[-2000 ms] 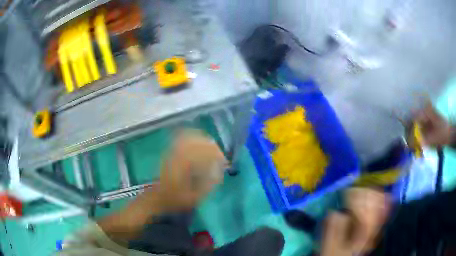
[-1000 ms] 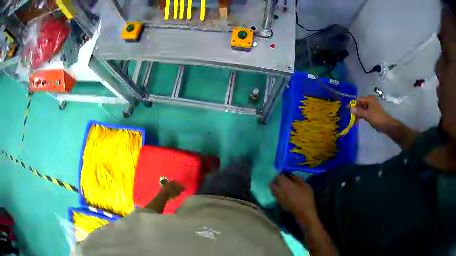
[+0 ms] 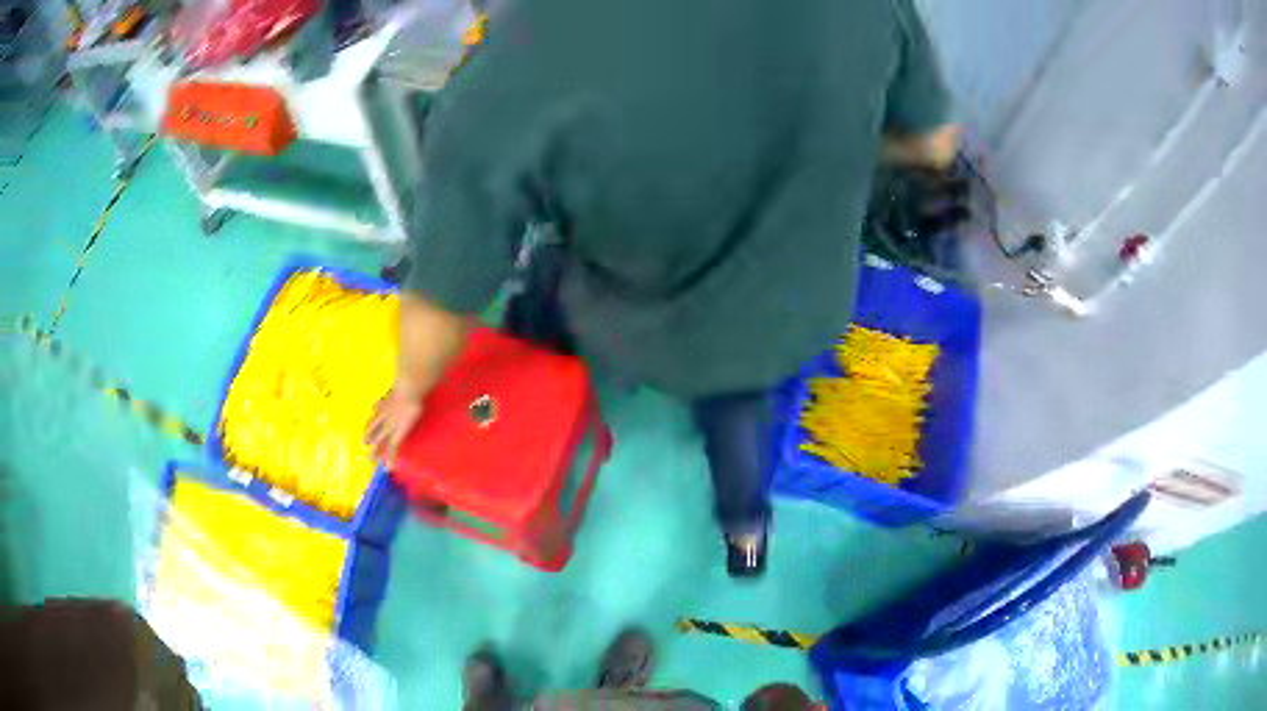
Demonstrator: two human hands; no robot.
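Observation:
A red stool [image 3: 493, 431] with a hole in its top stands on the floor. The person in dark green, back towards me, has a hand at its left edge. A blue bin [image 3: 313, 396] full of yellow strips is left of it; a second full bin [image 3: 257, 570] under clear film is below that. Another blue bin [image 3: 868, 417] with a loose heap of yellow strips is at the right. My left hand is not identifiable. A blurred brown shape at the bottom edge may be my right hand [image 3: 778, 697], cut off; its grip is hidden.
The person in dark green [image 3: 667, 195] fills the upper middle and hides the press table. A side cart [image 3: 299, 195] with an orange-red box [image 3: 229, 117] is upper left. A blue container with clear film [image 3: 1014, 639] is lower right. A dark brown blurred shape is lower left.
The person in dark green has moved from the right to the middle, between me and the press. My left hand has left the stool. My view has shifted back from the press.

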